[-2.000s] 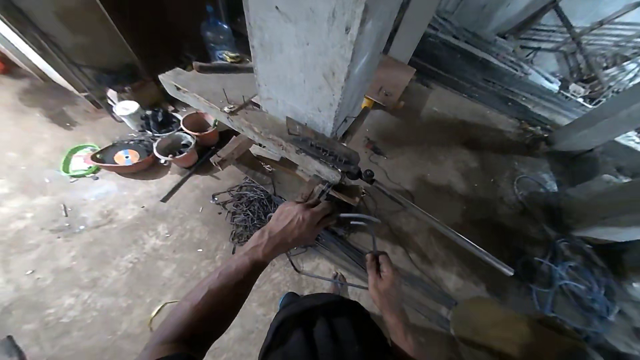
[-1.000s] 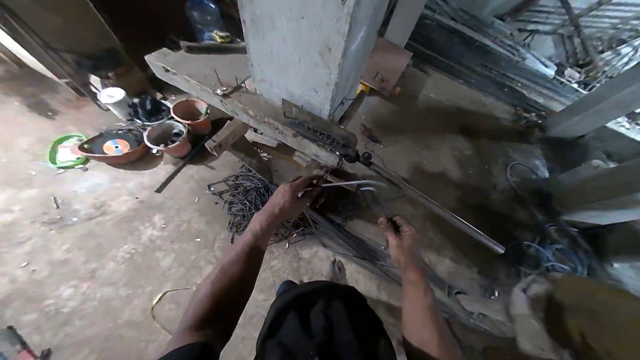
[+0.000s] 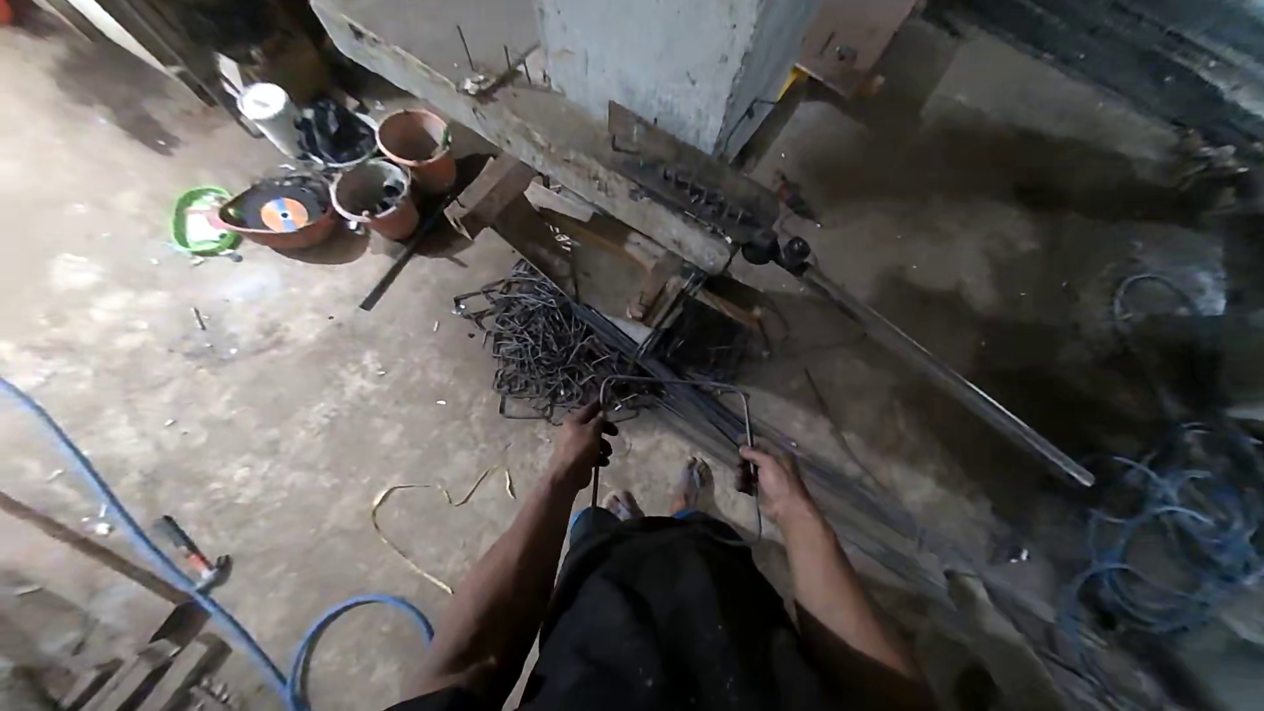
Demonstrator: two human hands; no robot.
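A bent steel rod [image 3: 674, 381] spans between my hands, its middle stretch crosswise and its two sides turned toward my body. My left hand [image 3: 583, 446] grips one side and my right hand [image 3: 773, 479] the other. Beyond my left hand lies a heap of bent steel bar pieces [image 3: 541, 341] on the floor. Long straight steel bars [image 3: 711, 410] run diagonally under the held rod. Farther ahead, a metal bending plate with pegs [image 3: 696, 193] is on the wooden bench, and a long metal pipe [image 3: 948, 370] extends from its end to the right.
A concrete column [image 3: 652, 59] rises behind the wooden bench [image 3: 553, 148]. Buckets [image 3: 390, 212], a basin with a disc [image 3: 286, 232] and a green basket [image 3: 188, 227] stand left. A hammer [image 3: 193, 553] and a blue hose [image 3: 99, 484] lie lower left. Coiled blue hose [image 3: 1165, 533] is at right.
Both hands have drawn back from the bench end toward my body. My right hand, apart from the rod one second ago, now grips it. The view has shifted.
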